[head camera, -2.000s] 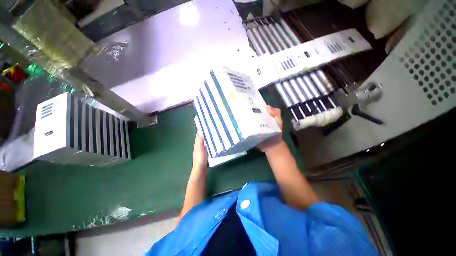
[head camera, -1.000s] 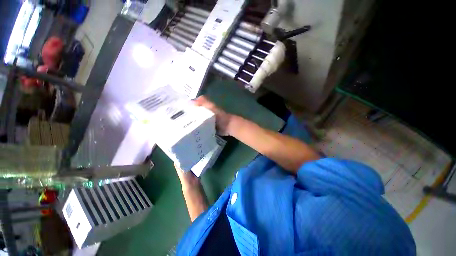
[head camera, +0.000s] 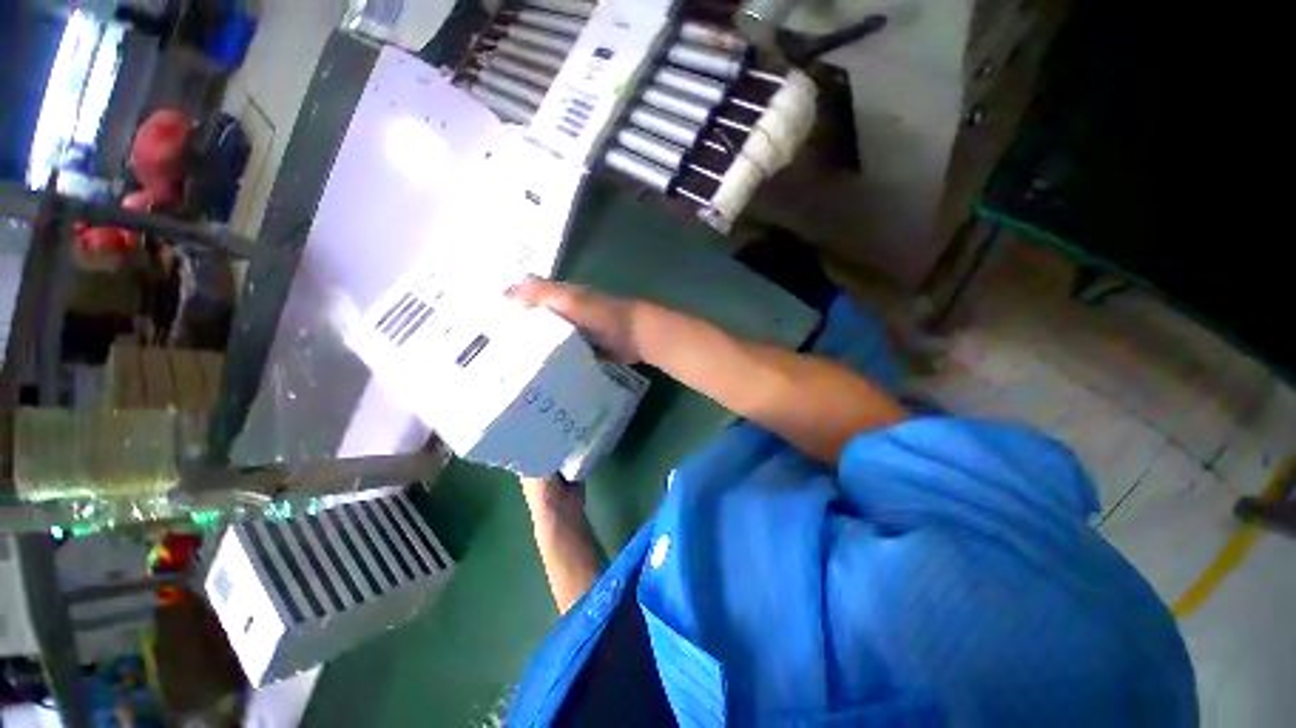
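Note:
The working stack of white packs (head camera: 469, 356) is between my bare hands above the green bench top, its printed face up and its plain pale end towards me. My right hand (head camera: 586, 319) grips its right side. My left hand (head camera: 554, 491) is at its lower near end, with the fingers mostly hidden under the packs. One pack at the lower right sits out of line with the others. A finished stack (head camera: 334, 576) with grey-striped sides stands apart at the lower left on the bench.
A row of packs (head camera: 586, 107) lies on the roller conveyor (head camera: 668, 121) and reaches the white slide board (head camera: 373, 185). A post with clear plastic (head camera: 320, 481) and a pale-yellow roll (head camera: 100, 452) is at left. A black lever (head camera: 839, 36) is beside the rollers.
The view has turned since two seconds ago. The held stack has tipped so its striped edges no longer show. Over the last second it has shifted slightly and my right hand has moved further onto its top edge.

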